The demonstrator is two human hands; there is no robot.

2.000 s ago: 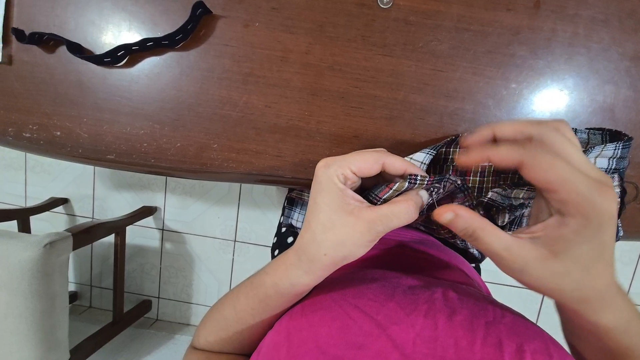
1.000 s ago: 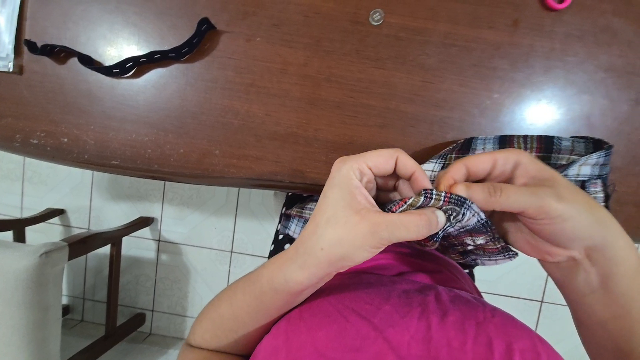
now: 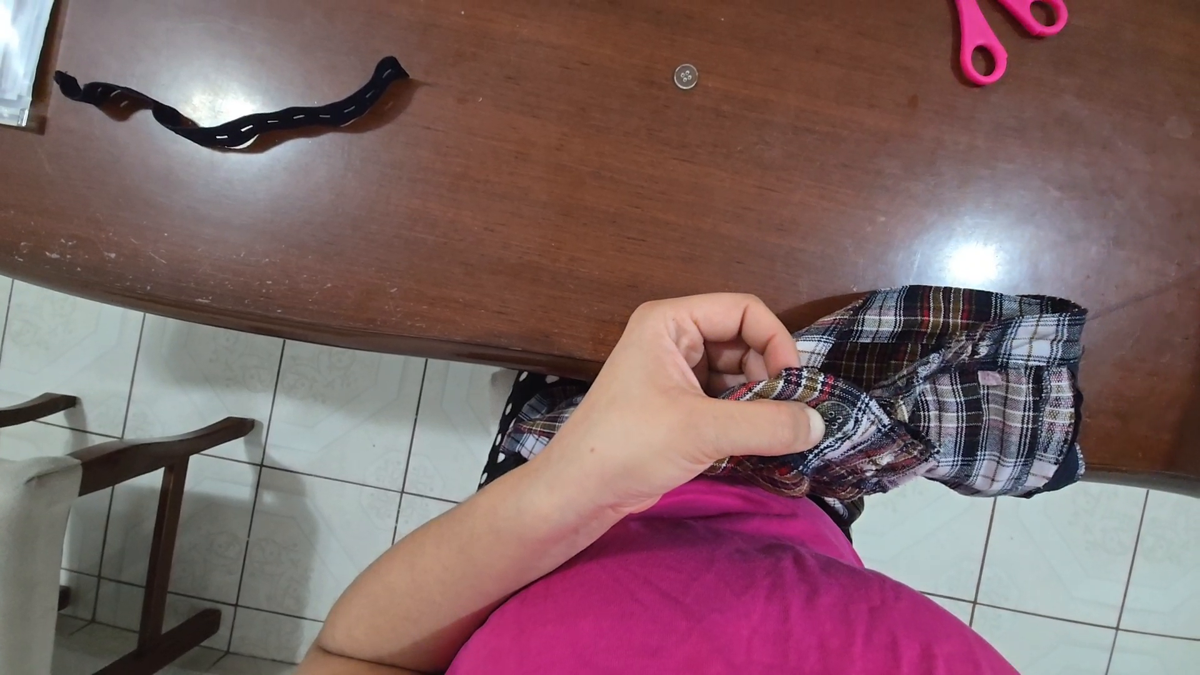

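My left hand (image 3: 698, 394) pinches a fold of plaid fabric (image 3: 994, 403) between thumb and fingers, at the table's near edge. Beside the thumb tip a round button (image 3: 832, 417) seems to lie on the fold, hard to make out against the plaid. The rest of the cloth spreads to the right over the table edge, and part of it hangs down behind my wrist. My right hand is out of the frame. A loose four-hole button (image 3: 685, 77) lies farther back on the wooden table.
Pink-handled scissors (image 3: 982, 56) lie at the back right of the table (image 3: 525, 216). A dark strip with white stitches (image 3: 281, 120) curls at the back left, near a clear plastic packet (image 3: 19, 56). A wooden chair (image 3: 164, 450) stands at the lower left.
My right hand, at the fabric in both earlier frames, has left the view. My left hand keeps its pinch on the cloth. The view has shifted, showing more of the scissors.
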